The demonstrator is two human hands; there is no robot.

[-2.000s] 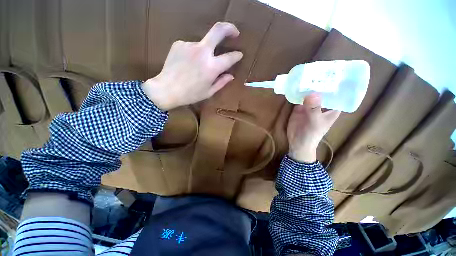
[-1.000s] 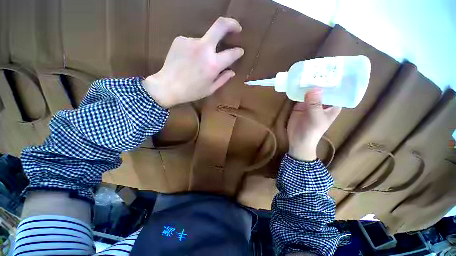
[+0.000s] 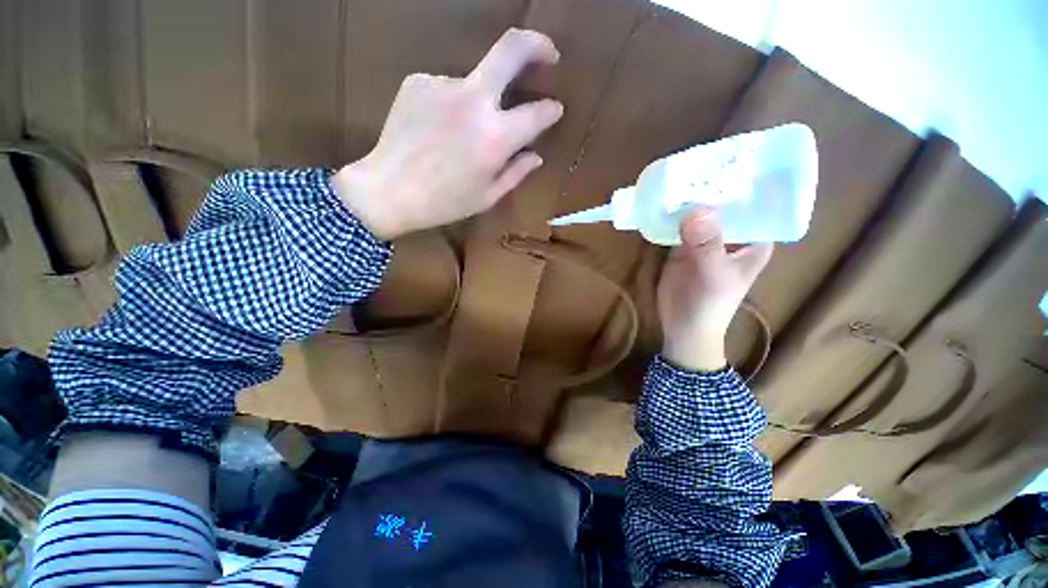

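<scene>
My right hand is closed around a translucent white squeeze bottle with a label. The bottle lies nearly level, its thin nozzle pointing left and slightly down, close to the upper end of a brown handle loop. Whether the tip touches is not clear. My left hand rests on a brown tote bag, left of a thin seam line, with its fingers apart and curled. No object shows in it.
More overlapping brown bags with handle loops lie to the left and right. The white table top shows at the upper right. Dark frames and a clear plastic bag are below the near edge.
The bottle has moved left and tilted, so its nozzle tip is lower and nearer the handle end. My left hand has shifted slightly up in the view.
</scene>
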